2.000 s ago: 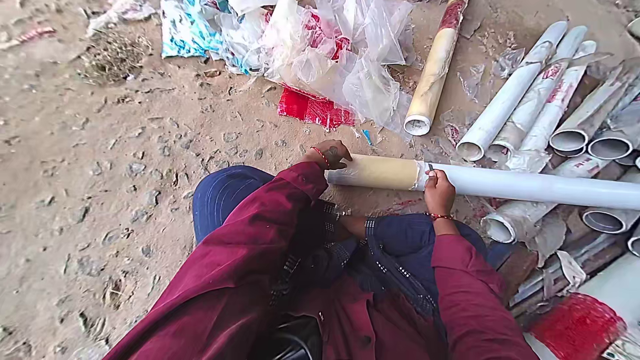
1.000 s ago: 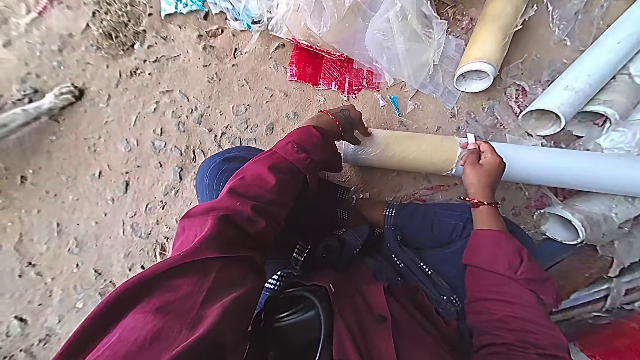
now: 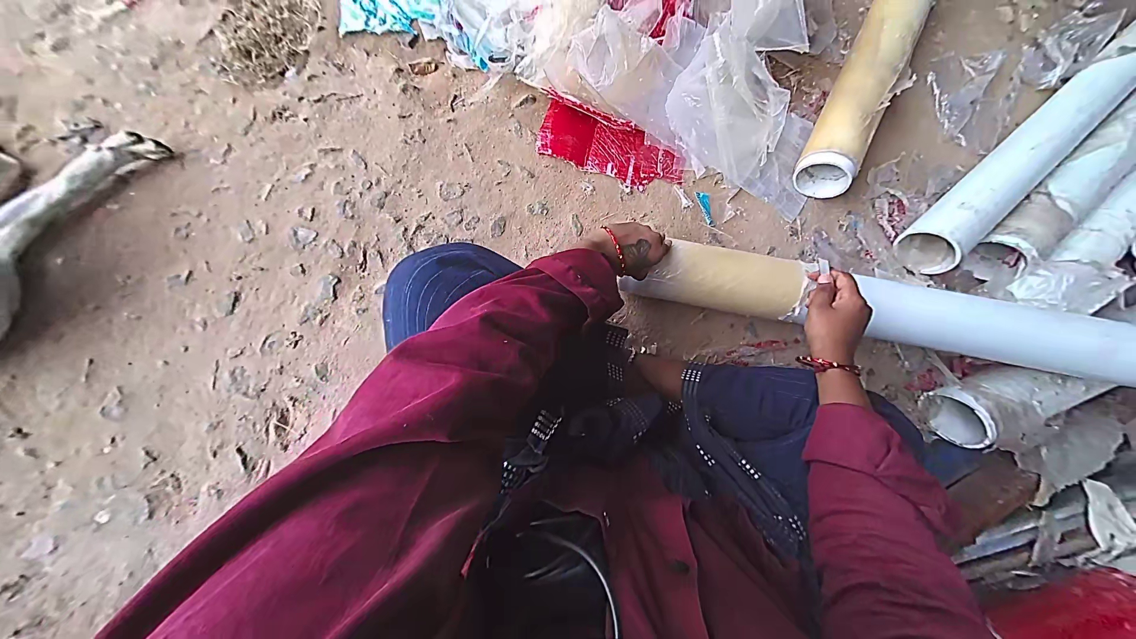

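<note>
A long white plastic pipe [image 3: 985, 328] lies across in front of my legs, its left part wrapped in a yellowish film or sleeve [image 3: 732, 277]. My left hand [image 3: 641, 249] is curled over the pipe's left end. Where the yellowish wrap meets the bare white pipe, my right hand [image 3: 836, 306] pinches a small pale piece, perhaps film or a blade; I cannot tell which. The fingertips of my right hand rest against the pipe. The underside of the pipe is hidden.
Crumpled clear plastic film [image 3: 710, 98] and a red plastic sheet [image 3: 603, 146] lie ahead. A yellowish pipe [image 3: 865, 89] stretches away beyond. Several white pipes [image 3: 1012, 169] lie at the right, another pipe [image 3: 966, 419] nearer. An animal's leg [image 3: 75, 182] shows on the dirt at the left.
The view has shifted, bringing the animal's leg into sight at the left. Both hands stay at about the same places on the pipe.
</note>
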